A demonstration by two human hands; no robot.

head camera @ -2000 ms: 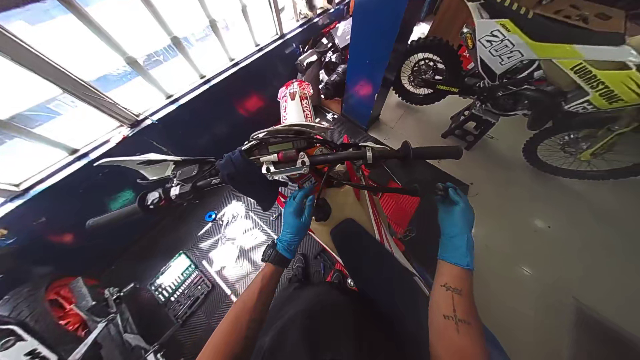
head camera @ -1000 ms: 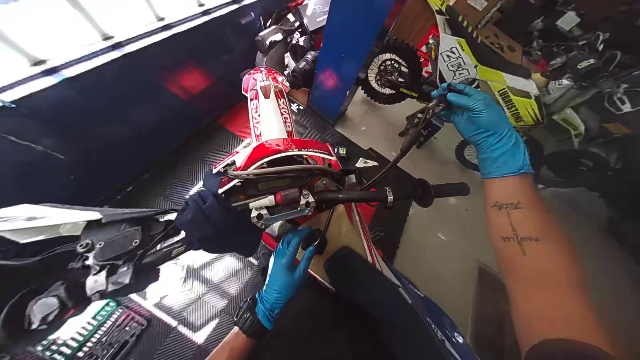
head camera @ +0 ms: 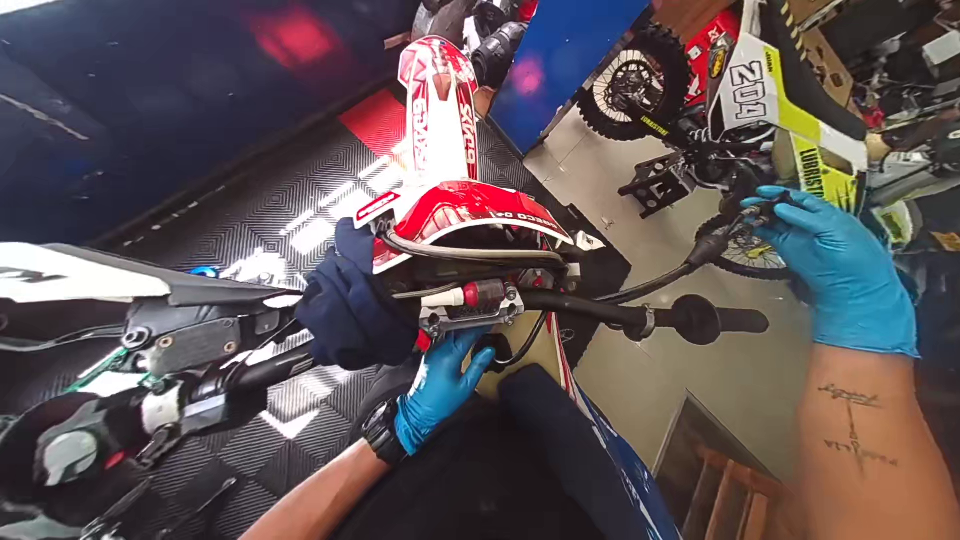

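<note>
My right hand [head camera: 840, 262], in a blue glove, pinches the end fitting of a black cable [head camera: 701, 251] out beyond the right side of the handlebar [head camera: 577, 302]. That cable runs back to the red and white dirt bike's front [head camera: 480, 214]. Just below the silver bar clamp [head camera: 469, 311] is my gloved left hand [head camera: 442, 382], its thumb beside a round black part [head camera: 495, 351]; its fingertips are partly hidden under the clamp. A small red and white bottle or cylinder [head camera: 480, 294] lies along the clamp. Dark blue cloth [head camera: 356, 300] covers the bar's left side.
At the upper right stands a yellow and white dirt bike [head camera: 787, 97] with a knobby wheel [head camera: 636, 82]. Another motorcycle's handlebar [head camera: 247, 375] reaches in from the left. A blue pillar [head camera: 570, 60] rises behind the front fender. A brown wooden piece [head camera: 720, 495] is at the lower right.
Between two seconds and one second ago, my right hand rose from near the grip with the cable end and stayed out to the right. My left hand remains by the bar clamp. The view has shifted.
</note>
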